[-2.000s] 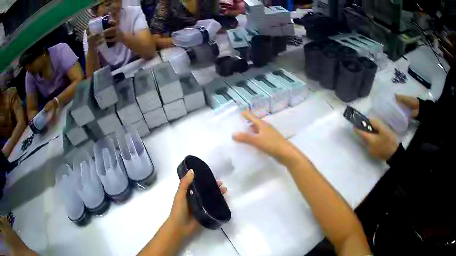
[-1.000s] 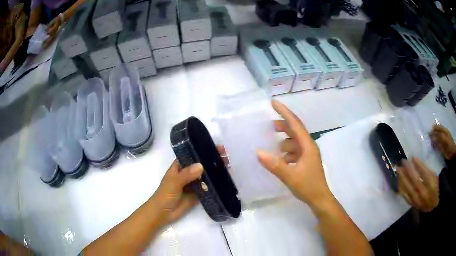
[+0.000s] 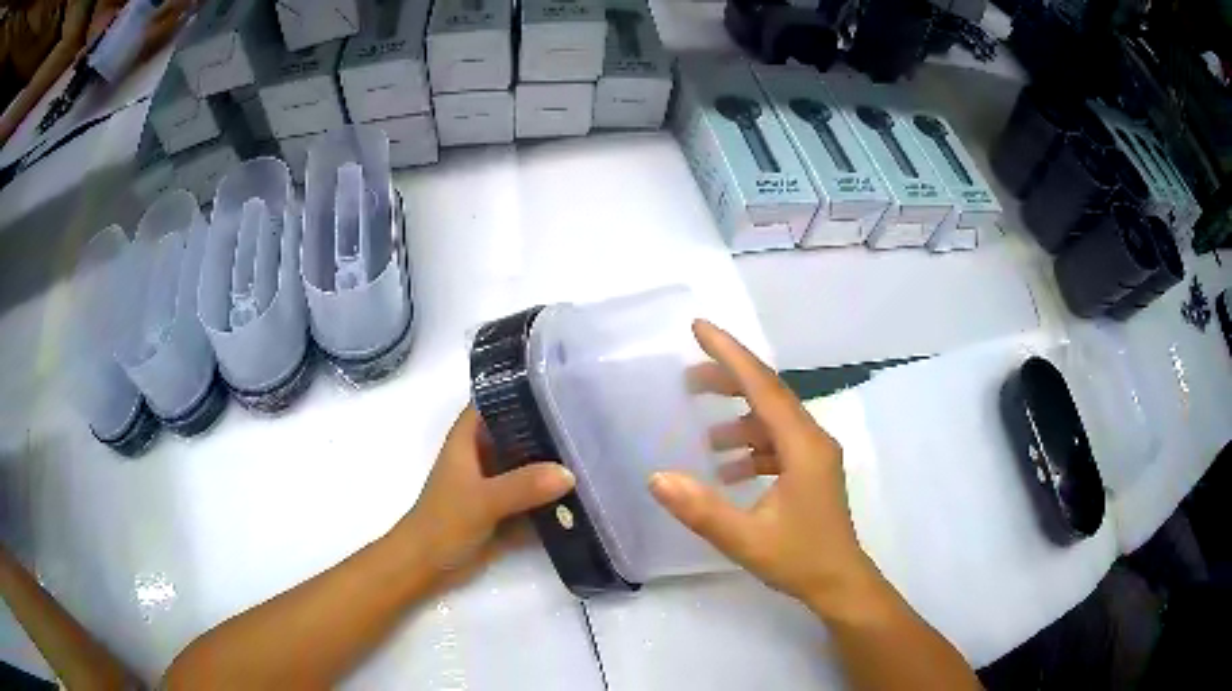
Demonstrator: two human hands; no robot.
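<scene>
A glossy black base [image 3: 512,400] is tilted on its side in my left hand [image 3: 486,493], ribbed side and small gold-coloured spot towards me. A frosted translucent tank [image 3: 635,419] lies sideways with its end against the base's open side. My right hand [image 3: 784,486] is around the tank's right part, fingers behind it and thumb in front, seen partly through the plastic. The base's inside is hidden by the tank. My left thumb rests near the gold-coloured spot.
Several tank-and-base units [image 3: 253,290] stand in a row at left. Grey-white boxes [image 3: 468,61] are stacked behind. Pale teal boxes [image 3: 763,176] stand at back centre-right. Another black base [image 3: 1057,448] lies at right, dark shells [image 3: 1115,257] behind it. A person's arm shows at lower left.
The tank has come left against the base in my left hand, with my right hand around it. The neighbour's hand has left the black base at right. The view has shifted down onto the table.
</scene>
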